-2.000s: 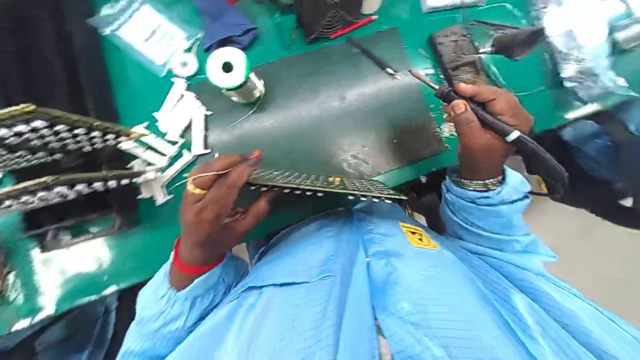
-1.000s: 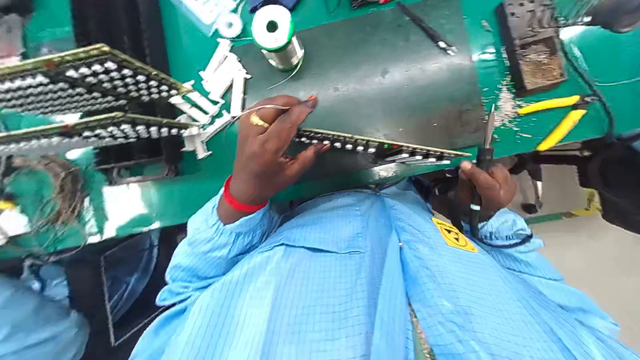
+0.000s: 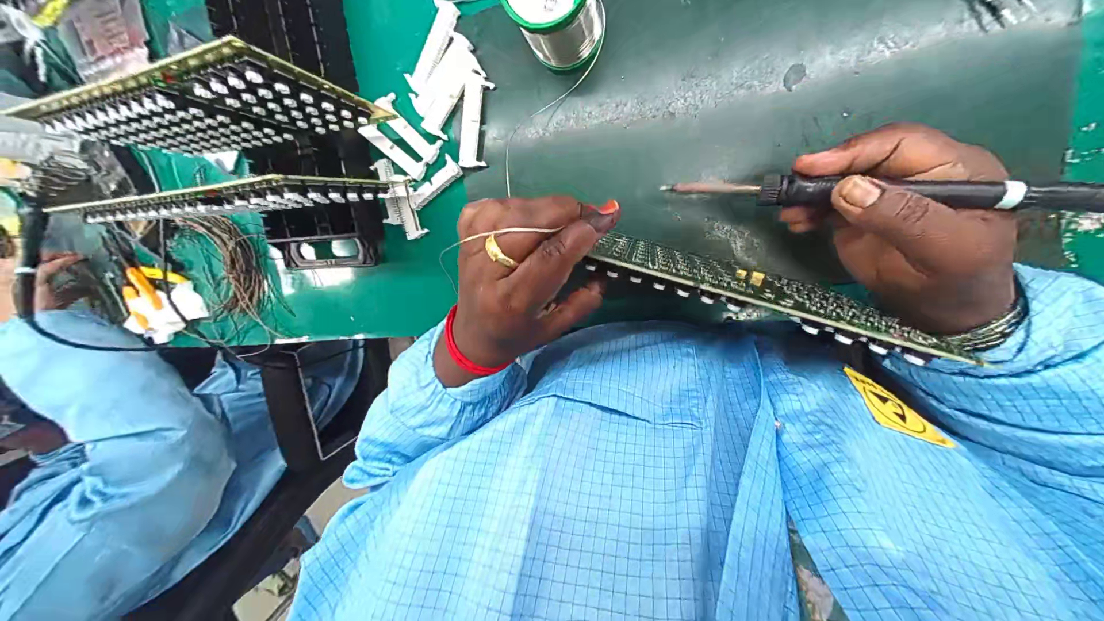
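My left hand (image 3: 535, 276) grips the left end of a green printed circuit board (image 3: 776, 293), which is tilted near my lap with white parts along its underside. A thin solder wire (image 3: 517, 230) passes between the fingers of that hand. In my right hand (image 3: 923, 216) is a soldering iron (image 3: 914, 191), held above the board with its tip pointing left, apart from the board. The solder wire spool (image 3: 562, 43) stands on the dark mat beyond my left hand. White plastic connectors (image 3: 444, 86) lie in a pile left of the spool.
Two more circuit boards (image 3: 250, 185) stand in a black rack (image 3: 332, 252) at the left. Behind a tangle of brown wires (image 3: 228, 267) are orange-handled pliers (image 3: 145, 289). A co-worker's blue sleeve (image 3: 112, 388) shows at the left edge. The dark mat (image 3: 690, 95) covers the green bench.
The soldering iron, upright beside the board's right end one second ago, now points left above the board. My left hand still holds the board. The view has shifted left and closer.
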